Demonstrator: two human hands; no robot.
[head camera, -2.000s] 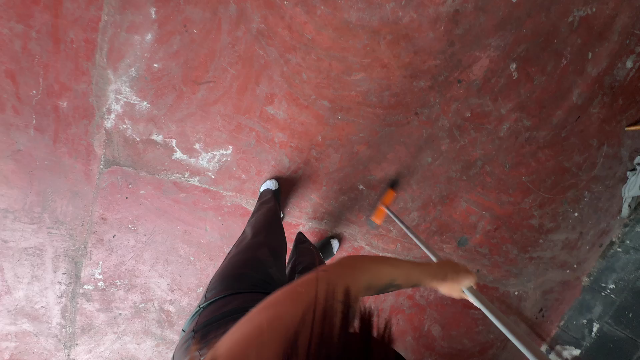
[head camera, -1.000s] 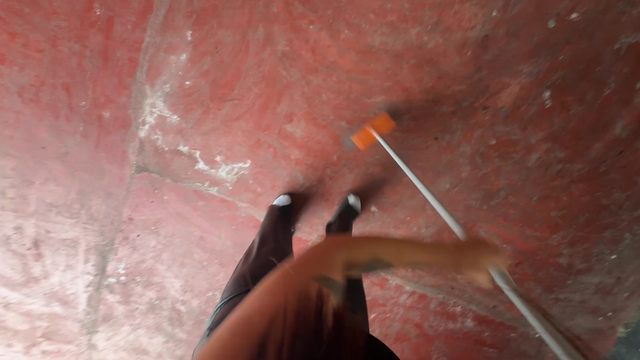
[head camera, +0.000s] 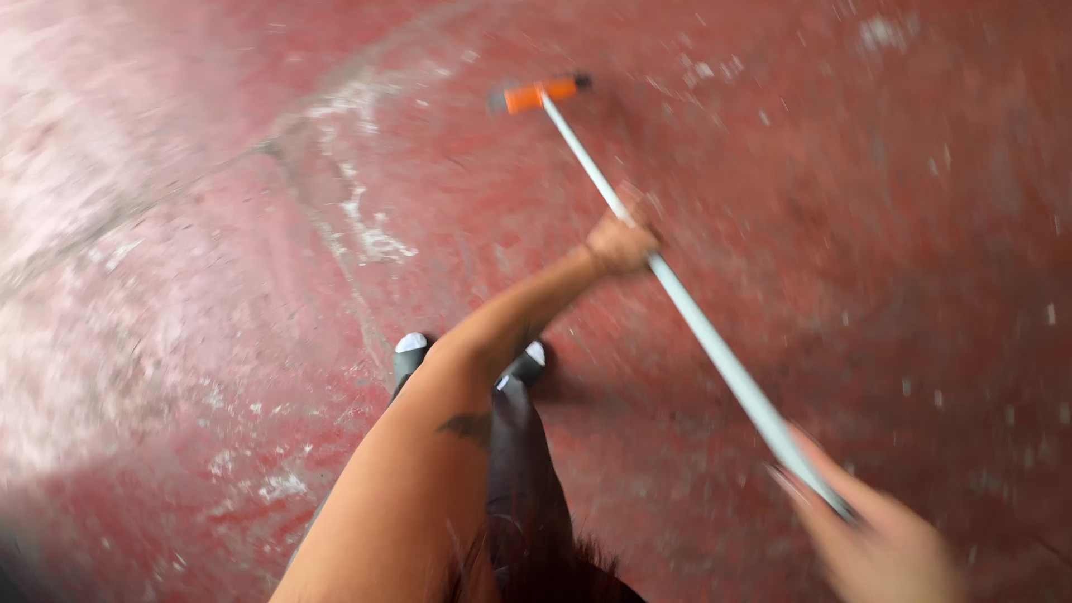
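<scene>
A broom with an orange head (head camera: 540, 95) and a long pale handle (head camera: 712, 343) slants across the view, its head at the upper middle near the red floor. My left hand (head camera: 626, 234) is wrapped around the handle below the head. Lower right, my right hand (head camera: 879, 523) grips the handle close to its dark upper end. Both hands are blurred. Dark bristles or edges show at the two ends of the orange head; its underside is hidden.
The worn red concrete floor (head camera: 837, 251) has pale scuffs and a grey seam (head camera: 184, 186) at the left. My feet, in dark shoes with white toes (head camera: 411, 342), stand at the lower middle, partly behind my left arm.
The view has turned. The broom head has moved farther from my feet. My left hand now holds the handle nearer the head, and my right hand has come into view at the handle's upper end.
</scene>
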